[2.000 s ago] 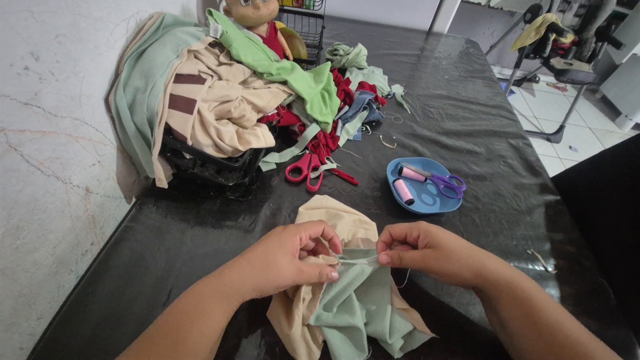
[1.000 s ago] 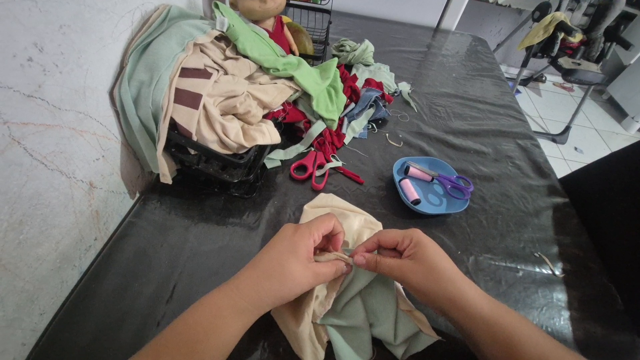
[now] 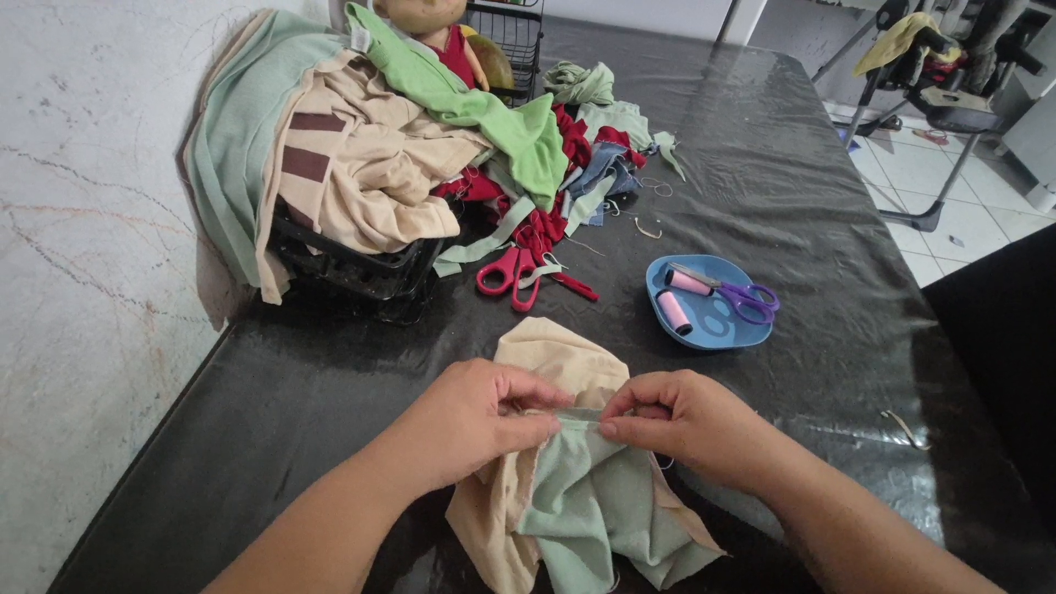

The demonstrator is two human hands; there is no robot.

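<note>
My left hand (image 3: 487, 412) pinches the edge of a cloth piece between thumb and fingers. A short way to its right, my right hand (image 3: 676, 412) pinches the same edge. Between them the pale green fabric (image 3: 577, 495) is gathered at the top and hangs in folds towards me. Beige fabric (image 3: 561, 355) lies behind and beneath it on the black-covered table. A loose thread shows below my right hand. Whether a needle is held cannot be told.
Red-handled scissors (image 3: 513, 276) lie beyond the cloth. A blue dish (image 3: 714, 330) holds pink thread spools (image 3: 674, 312) and purple-handled scissors (image 3: 751, 303). At the back left, a black crate (image 3: 355, 272) is heaped with fabric, beside scraps (image 3: 536, 227) and a doll (image 3: 437, 33). A wall borders the left.
My hands were together at the fabric edge one second ago and are now apart, with the green gathered edge showing between them. The scissors and dish have stayed where they were.
</note>
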